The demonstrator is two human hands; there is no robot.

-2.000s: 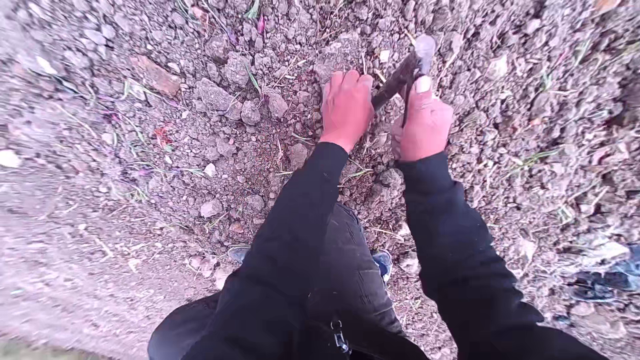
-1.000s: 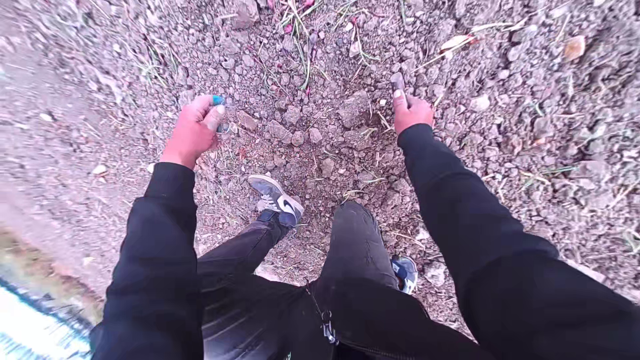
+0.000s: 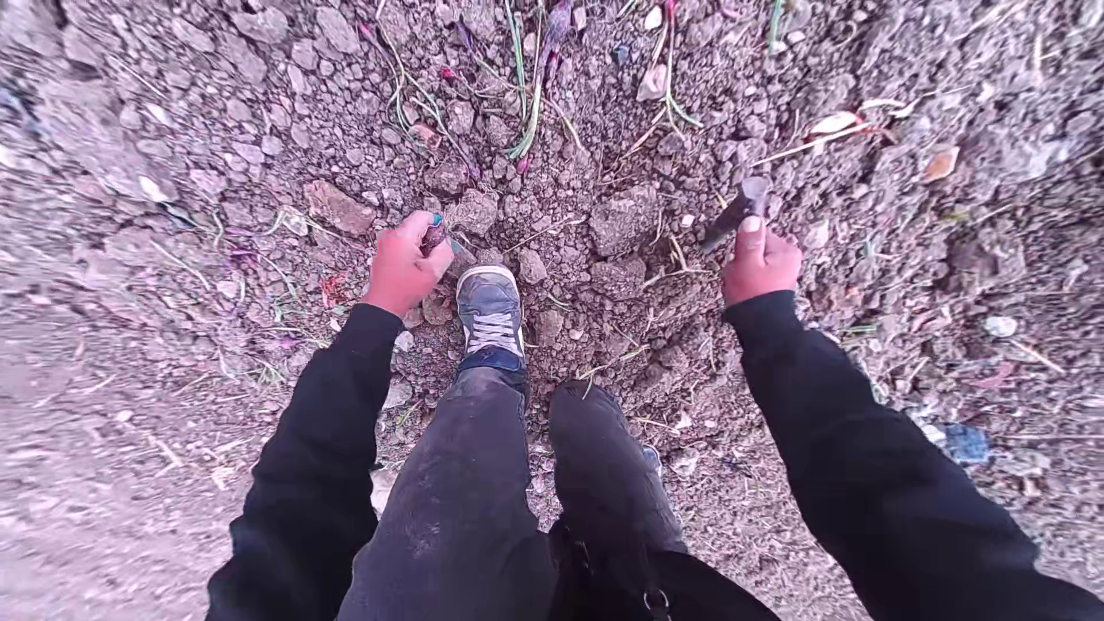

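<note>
My left hand (image 3: 407, 266) is closed around a small dark object (image 3: 434, 235) with a blue-green tip; the fingers hide most of it. It is held just above the soil, left of the toe of a grey sneaker (image 3: 490, 310). On the right, my right hand (image 3: 762, 261) grips a short dark tool handle (image 3: 733, 212), thumb on top near its rounded end. The handle slants down to the left, and its far end cannot be made out against the soil. Between the hands lie large clods (image 3: 624, 221).
Green shoots with purple stems (image 3: 533, 112) lie on the soil at the top. A reddish stone (image 3: 340, 208) sits left of my left hand. A white-and-red scrap (image 3: 837, 123) lies at the upper right, and a blue scrap (image 3: 967, 442) at the right.
My hands were close together at the tool first, then spread wide apart; now they are somewhat nearer each other. The sneaker has come forward beside my left hand. The view has shifted.
</note>
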